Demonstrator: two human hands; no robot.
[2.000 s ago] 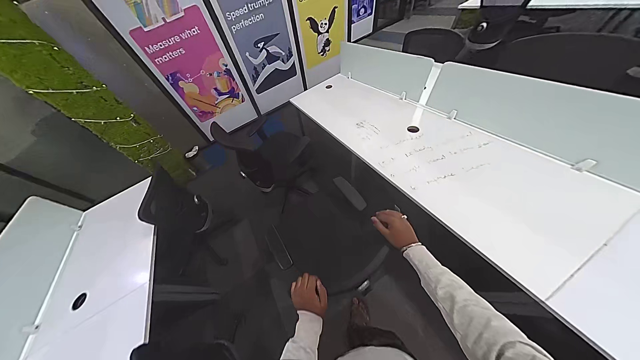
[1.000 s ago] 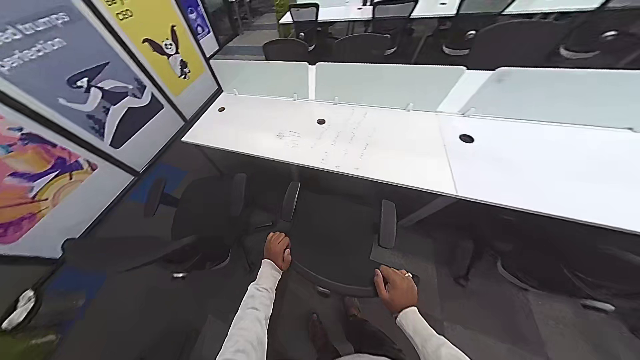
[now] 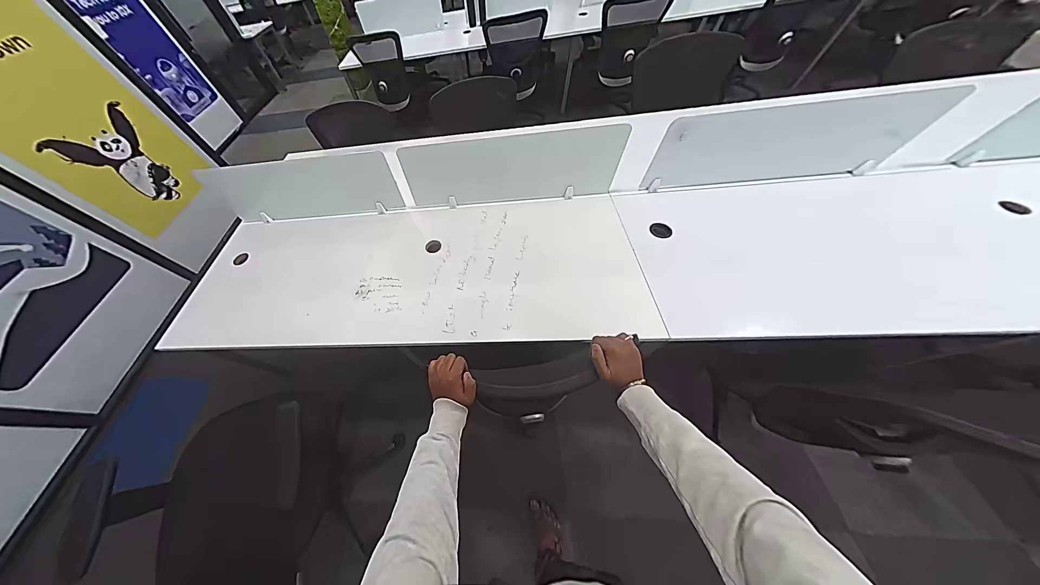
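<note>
Both my hands grip the top edge of a black office chair's backrest [image 3: 532, 382] at the front edge of a long white desk [image 3: 561, 280]. My left hand [image 3: 452, 379] closes over the backrest's left end, and my right hand [image 3: 617, 361] over its right end, touching or very near the desk edge. The chair's seat and armrests are hidden beneath the desktop. Handwriting in dark ink covers part of the desk surface beyond my hands. Black round cable grommets [image 3: 433, 246] are set in the desktop.
Another black office chair [image 3: 231, 487] stands at the lower left, and part of one [image 3: 861, 418] at the right under the desk. Frosted divider panels [image 3: 516, 166] line the desk's back. A poster wall [image 3: 97, 187] borders the left. More chairs [image 3: 686, 69] stand beyond.
The chair in my hands has turned to face the desk and moved forward, its seat and armrests passing under the desktop. The view has swung right towards the desk.
</note>
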